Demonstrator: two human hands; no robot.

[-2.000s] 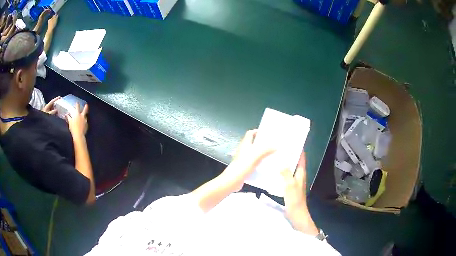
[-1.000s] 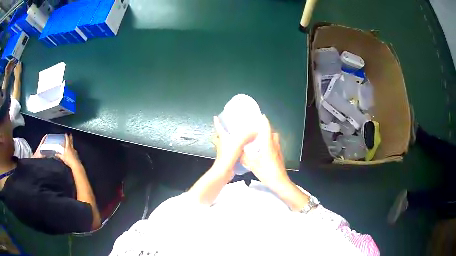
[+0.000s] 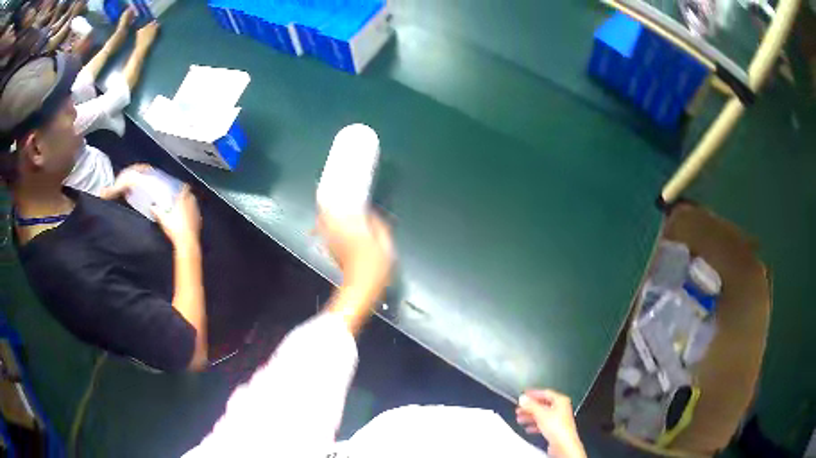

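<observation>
A white oval device [image 3: 351, 165] with rounded ends is held over the green bench, left of centre. My left hand [image 3: 358, 240] grips its near end; the hand is slightly blurred. My right hand [image 3: 548, 419] is at the bench's front edge, low and right of centre, with its fingers curled. Whether it holds anything small is hard to tell. An open box [image 3: 199, 134] with blue sides and a raised white flap stands on the bench at the left.
A row of blue and white boxes [image 3: 309, 29] lies at the back, with more blue boxes [image 3: 646, 67] at the back right by a pale tube frame [image 3: 707, 152]. A brown carton [image 3: 747, 358] of loose plastic parts is at the right. A seated person [image 3: 98, 259] is at the left.
My hands have parted. My left hand has moved forward and left over the bench with the white device, and my right hand has let go and dropped back right. The camera view has shifted.
</observation>
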